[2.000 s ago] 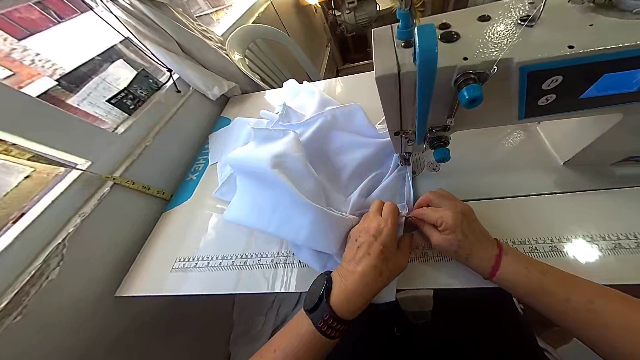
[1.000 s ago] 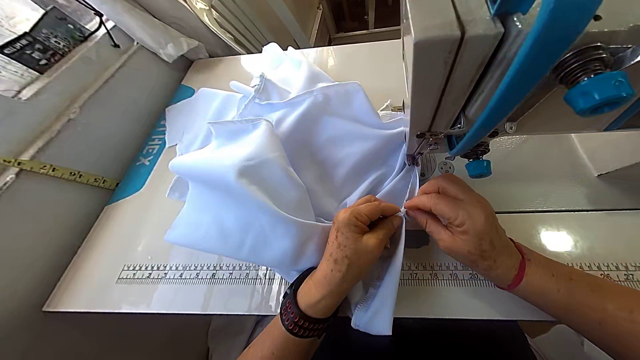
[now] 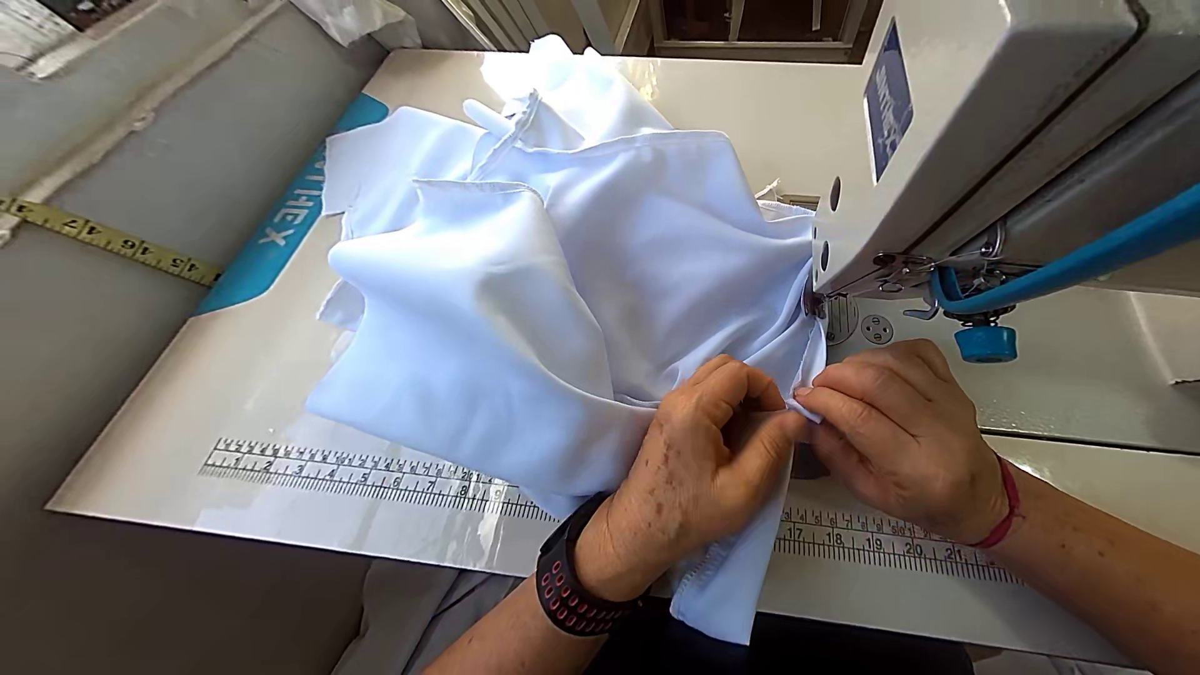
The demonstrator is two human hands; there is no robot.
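White fabric point(image 3: 469, 319) lies in loose folds on the sewing machine's table, its right edge under the presser foot point(image 3: 814, 302). My left hand point(image 3: 694, 459), with a dark watch on the wrist, pinches the edge of the fabric between thumb and fingers just in front of the foot. Close beside it, almost touching, my right hand point(image 3: 900, 431) grips the same folded edge with its fingertips; a red band is round that wrist. A narrow end of the fabric hangs down past my left hand over the table's front edge. The needle itself cannot be made out.
The sewing machine head point(image 3: 994, 122), with a blue guard point(image 3: 1097, 258) and a blue knob point(image 3: 985, 343), stands at the right. A printed ruler scale point(image 3: 375, 476) runs along the table front. A yellow measuring tape point(image 3: 112, 240) lies on the ledge at left.
The view has moved in closer to the hands and the presser foot. Both hands keep hold of the fabric edge in front of the foot throughout.
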